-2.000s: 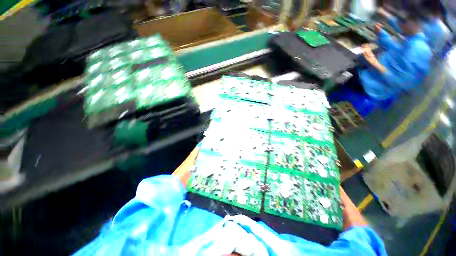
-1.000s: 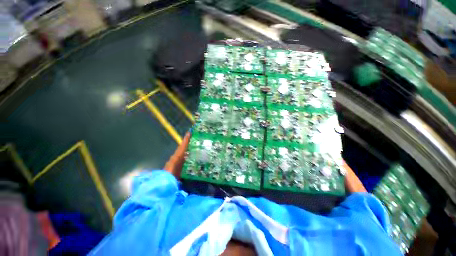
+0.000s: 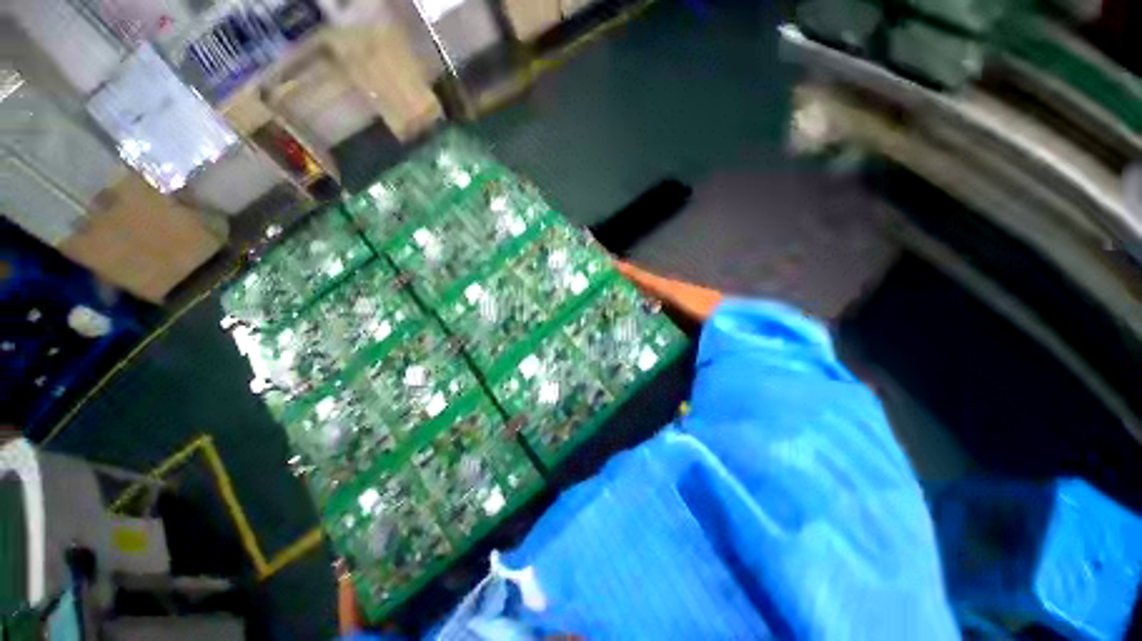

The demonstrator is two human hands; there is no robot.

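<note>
A stack of boards [image 3: 457, 363], with a green populated panel on top and black layers under its near edge, is held in front of my body, turned slantwise with its far end to the upper left. My right hand [image 3: 670, 291] grips its right side; the fingers are hidden under the stack. My left hand [image 3: 348, 599] shows only as a small strip at the lower left corner of the stack, holding that side. Blue sleeves cover my arms.
A bench with metal rails [image 3: 977, 113] curves along the upper right. Brown cartons [image 3: 144, 244] and a white sheet [image 3: 163, 113] are at the upper left. Grey equipment [image 3: 125, 538] stands at the lower left. Yellow lines [image 3: 226, 501] mark the dark green floor.
I have turned away from the bench with the stack. The stack now lies slanted and further left in view; the cartons at the upper left are nearer.
</note>
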